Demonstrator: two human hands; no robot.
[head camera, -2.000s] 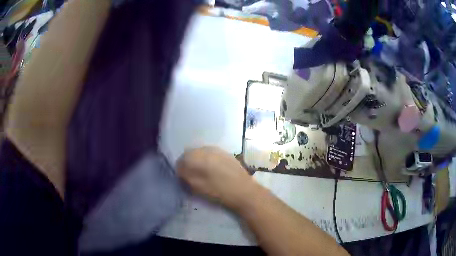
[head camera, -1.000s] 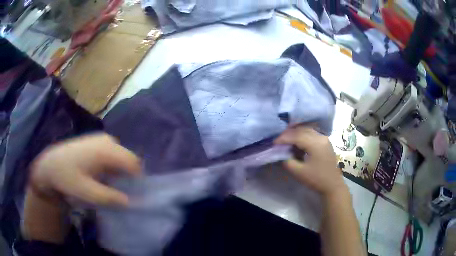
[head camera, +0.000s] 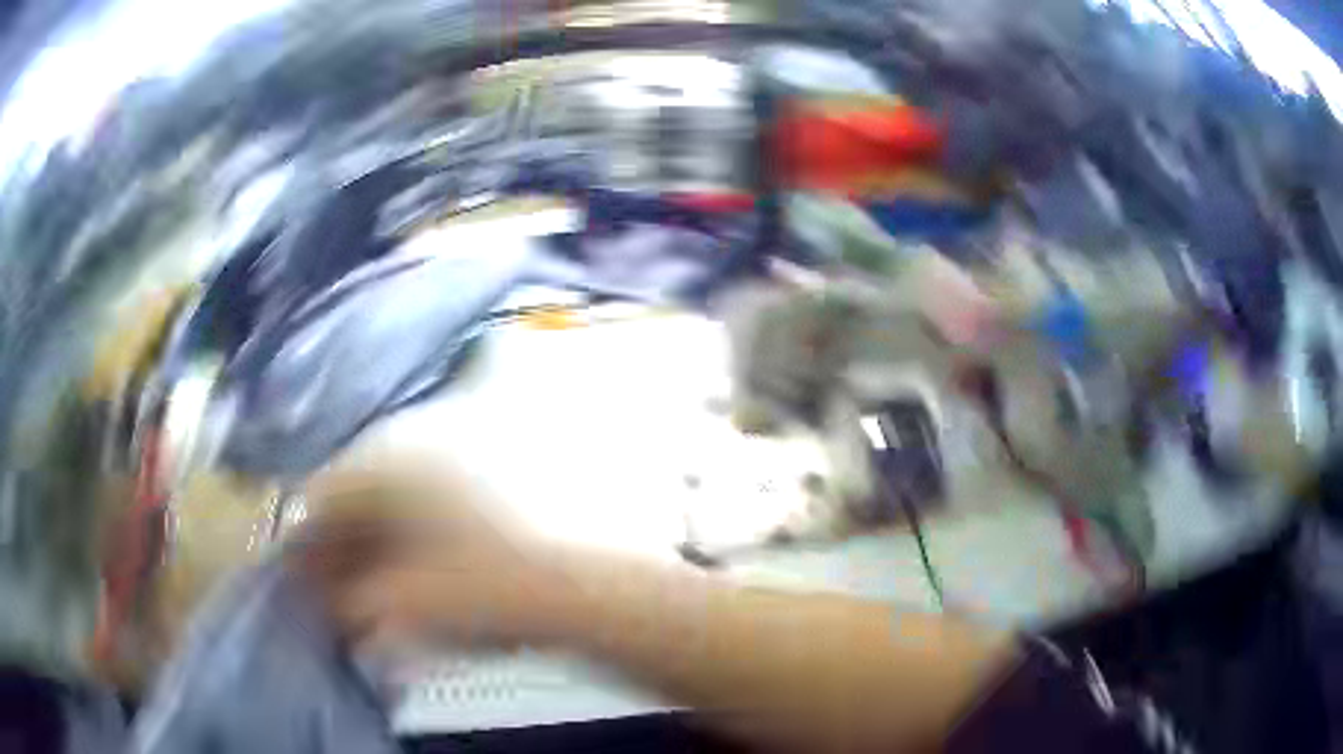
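Note:
The whole view is strongly blurred. My right hand reaches across from the lower right to the left side of the table. It appears closed on grey-blue fabric, which hangs from it at the lower left; its fingers are smeared by motion. My left hand is not in view. The sewing machine stands right of centre, with its bed washed out by light.
A dark phone lies on the machine bed with a cable running down. Blurred scissors lie to its right. Grey-blue cloth is heaped at the back left of the white table. Brown cardboard is at the left.
The view has swung and lifted. The joined pale and dark panels no longer lie mid-table. My right hand has moved across to the left, and my left hand has left the picture.

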